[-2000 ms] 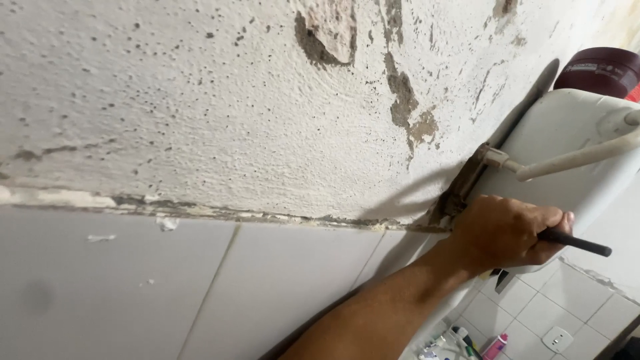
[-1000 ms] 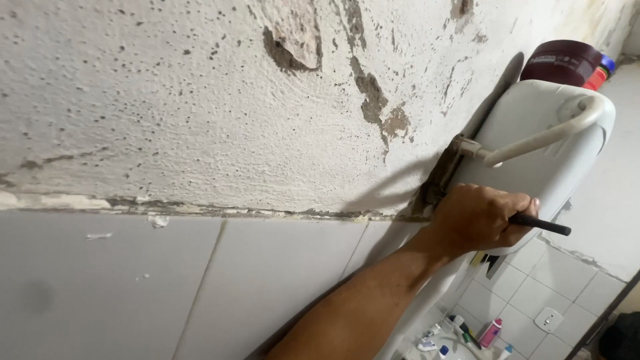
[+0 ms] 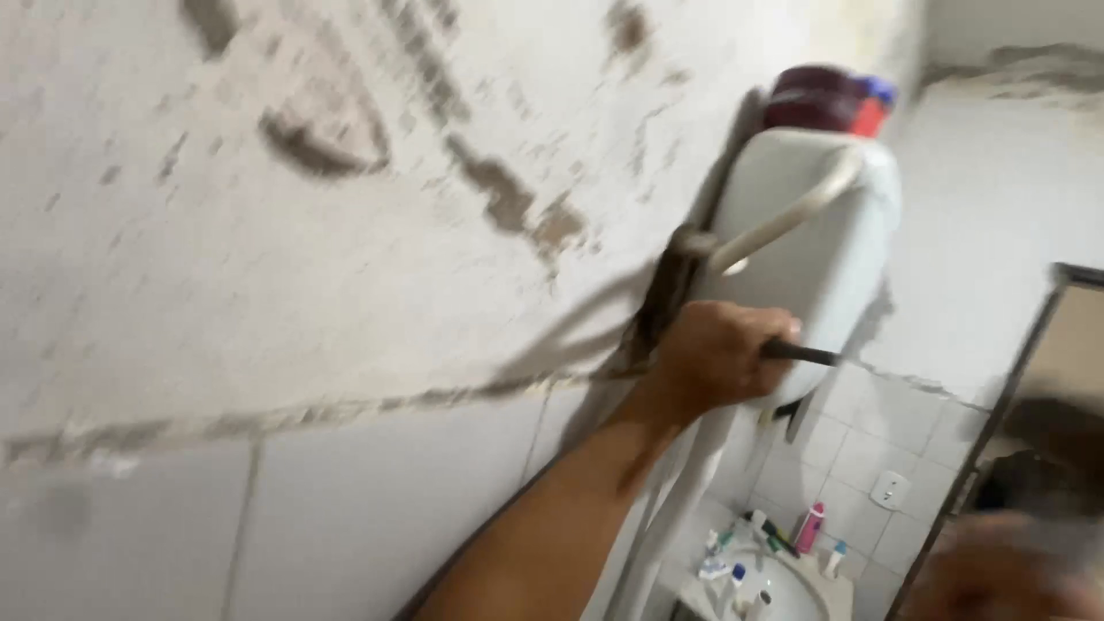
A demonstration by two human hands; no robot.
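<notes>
My left hand [image 3: 720, 358] is closed around a dark rod-like tool [image 3: 806, 352], whose one end sticks out to the right of the fist; its other end is hidden. The fist is beside the white plastic cistern [image 3: 785, 259], near a dark recess in the wall [image 3: 664, 293] where a white pipe [image 3: 789, 220] meets it. Below runs the rough top edge of the white wall tiles [image 3: 388, 483]. A strongly blurred skin-coloured shape at the lower right appears to be my right hand [image 3: 992, 569]; its fingers and anything in it cannot be made out.
Chipped plaster [image 3: 345, 285] covers the wall above the tiles. A maroon round container [image 3: 815, 99] rests on the cistern. Down at the right are a washbasin [image 3: 776, 586] with toiletries, a pink bottle [image 3: 809, 528], a wall socket [image 3: 889, 490] and a dark frame [image 3: 1018, 379].
The blurred hand has come into view at the lower right. My left hand keeps its hold on the dark tool beside the cistern. The view has turned rightward.
</notes>
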